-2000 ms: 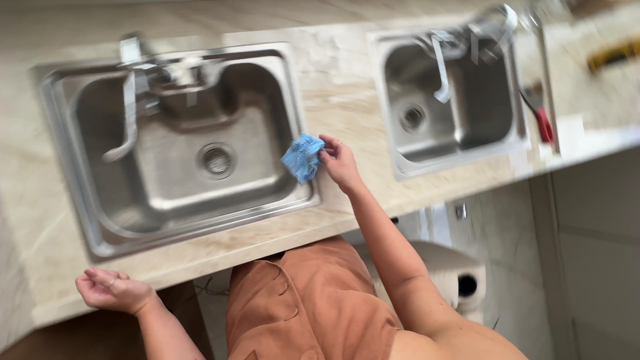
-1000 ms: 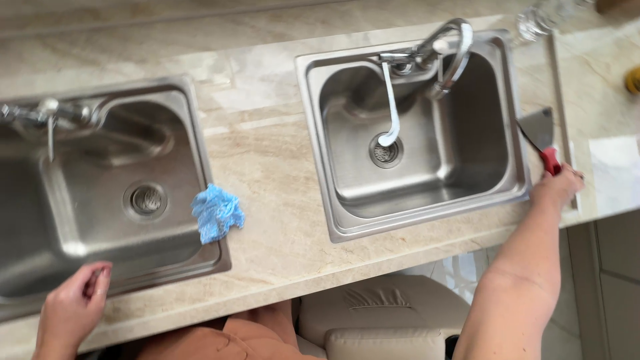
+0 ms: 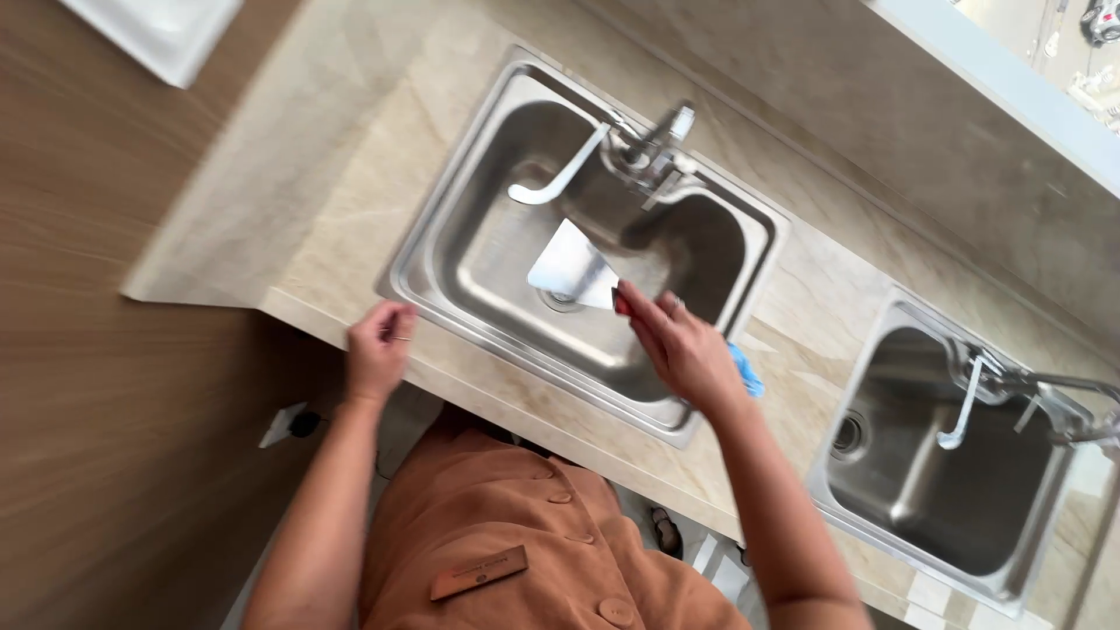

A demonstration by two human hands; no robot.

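My right hand [image 3: 687, 350] grips the red handle of a wide-bladed metal scraper [image 3: 573, 267]. Its blade hangs over the basin of the left stainless steel sink [image 3: 525, 328], above the drain. At the counter's front edge, by that sink's lower left corner, is my left hand [image 3: 380, 350], fingers curled, with nothing visible in it. A blue cloth [image 3: 745, 370] lies on the counter to the right of the sink, partly hidden by my right hand and wrist.
A chrome faucet with a lever [image 3: 560, 175] stands at the back of the left sink. Farther right is a second steel sink [image 3: 945, 490] with its own faucet. A wooden panel [image 3: 175, 227] borders the counter's left end, and a raised ledge [image 3: 1006, 87] runs behind.
One second ago my right hand was at the scraper's red handle beside the right sink; now it holds the scraper over the left sink. The view has swung left and tilted.
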